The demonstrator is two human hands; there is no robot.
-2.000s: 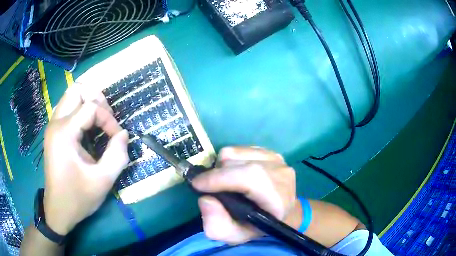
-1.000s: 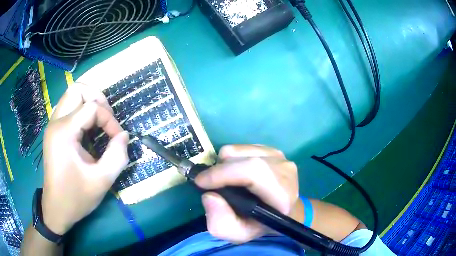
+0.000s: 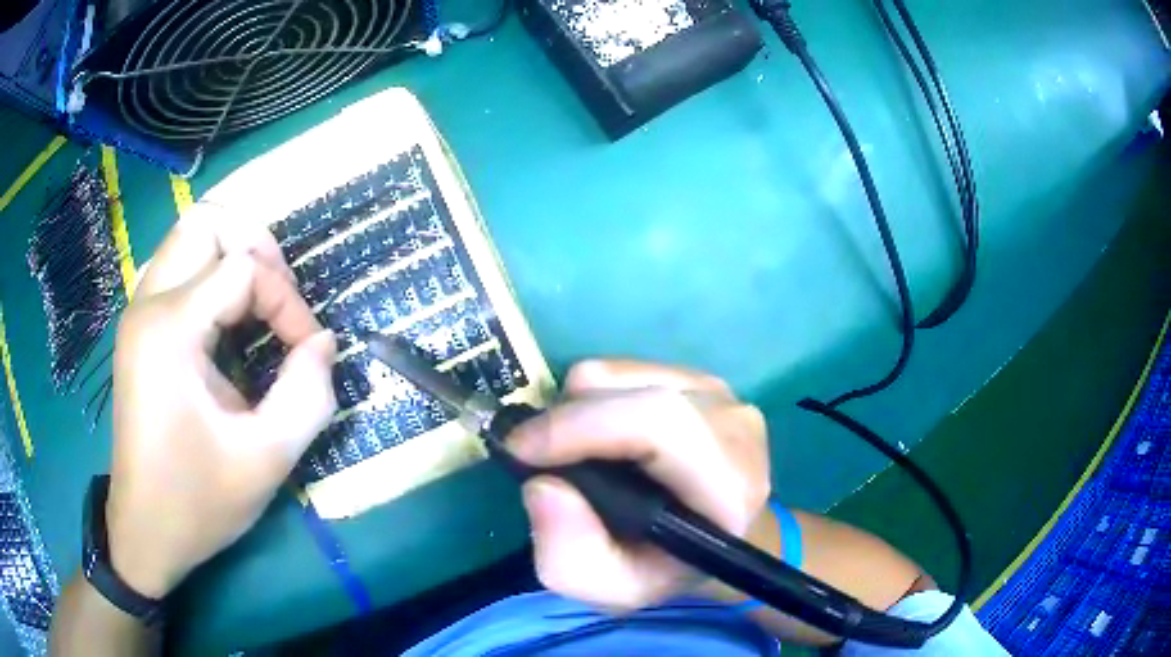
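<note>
The circuit board panel [image 3: 443, 302] shows as dark rows with silver pads inside a cream board holder [image 3: 337, 145]. My left hand [image 3: 218, 385] lies over the holder's left part, thumb and forefinger pinched together at a row. A thin dark component lead seems to be between the fingertips; its end is too small to tell. My right hand [image 3: 655, 481] grips the black handle of the soldering iron [image 3: 719, 552]. The iron's tip is over the middle rows, just right of my left fingertips. Whether it touches a pad I cannot tell.
A fume extractor fan [image 3: 257, 58] stands behind the holder. A black solder dross tray [image 3: 681, 71] with silvery bits is at the back. A component pile [image 3: 77, 276] lies left between yellow tape lines. The iron cord [image 3: 899, 449] loops at right. Blue bubble-like sheeting shows at lower right.
The iron's tip has moved slightly right and up, away from my left fingertips. My left hand has hardly moved.
</note>
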